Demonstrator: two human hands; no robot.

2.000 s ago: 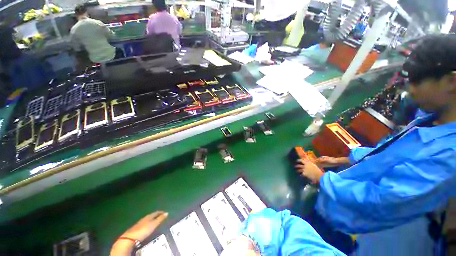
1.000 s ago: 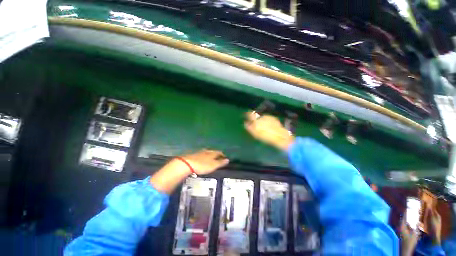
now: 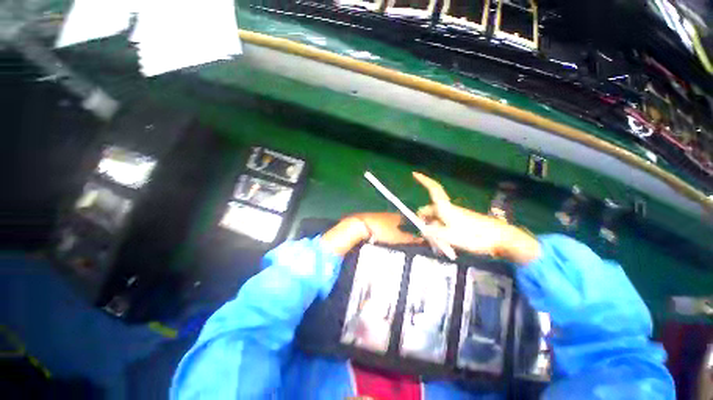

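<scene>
A thin phone unit (image 3: 391,197) is seen nearly edge-on as a pale slanted strip, tilted above the far edge of the slotted tray (image 3: 320,332). My right hand (image 3: 469,228) grips the unit near its middle, index finger pointing up and away. My left hand (image 3: 381,227) meets it from the left; its fingertips are blurred and partly hidden at the unit, so its grip cannot be told. In the tray lie several open units, bright silver at left (image 3: 374,297) and darker toward the right (image 3: 483,320). My right sleeve partly covers the rightmost.
A side tray (image 3: 295,211) with three units in a column is left. Stacked black trays (image 3: 168,199) with units stand farther left. Several loose units (image 3: 538,166) lie on the green surface (image 3: 344,152) at right. The shelf edge (image 3: 438,90) runs beyond. Papers (image 3: 188,35) are upper left.
My right hand has come back from the loose units to my left hand, now with a phone unit tilted on edge between them. The camera view has shifted, showing more at left.
</scene>
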